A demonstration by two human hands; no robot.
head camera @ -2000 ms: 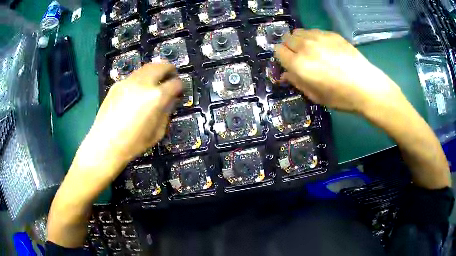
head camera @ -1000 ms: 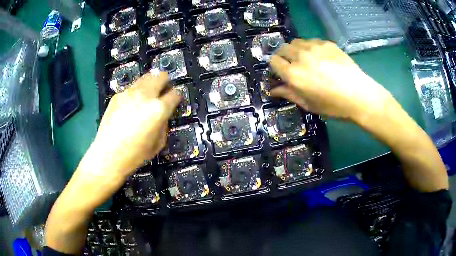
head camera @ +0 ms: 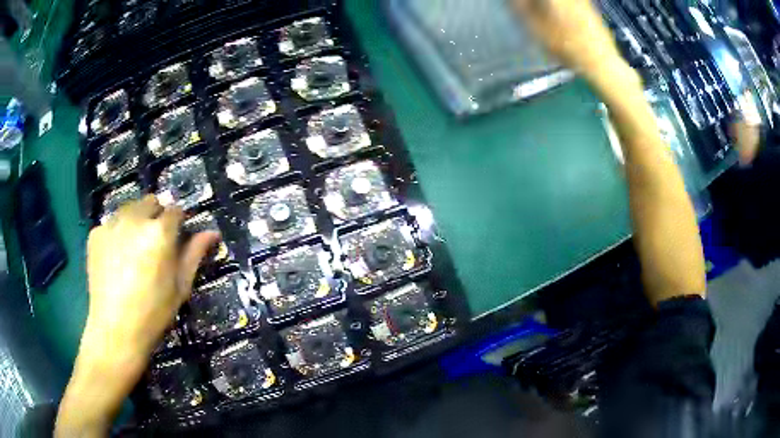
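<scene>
The black blister tray [head camera: 445, 295] lies in front of me with circuit boards in its pockets. One board [head camera: 280, 214] and the board to its right [head camera: 359, 188] have pale round centres; boards nearer me have dark centres. My left hand [head camera: 145, 274] is over the tray's left side, fingers bent down at a board; whether it pinches a part is hidden. My right hand [head camera: 560, 26] is blurred and cut off by the top edge, at the clear blister tray [head camera: 470, 51] beyond the mat's middle; its fingertips are out of the picture.
A smartphone [head camera: 38, 227] and a water bottle [head camera: 12, 124] lie at the left. Filled black trays are stacked beyond the working tray. Clear trays [head camera: 684, 77] stand at the far right, with another person's hand [head camera: 746, 137] beside them. A blue stool [head camera: 496, 346] is below the bench edge.
My right hand has left the black tray and moved up and right to the clear tray. The view has swung right, so the tray sits further left. My left hand remains over the tray.
</scene>
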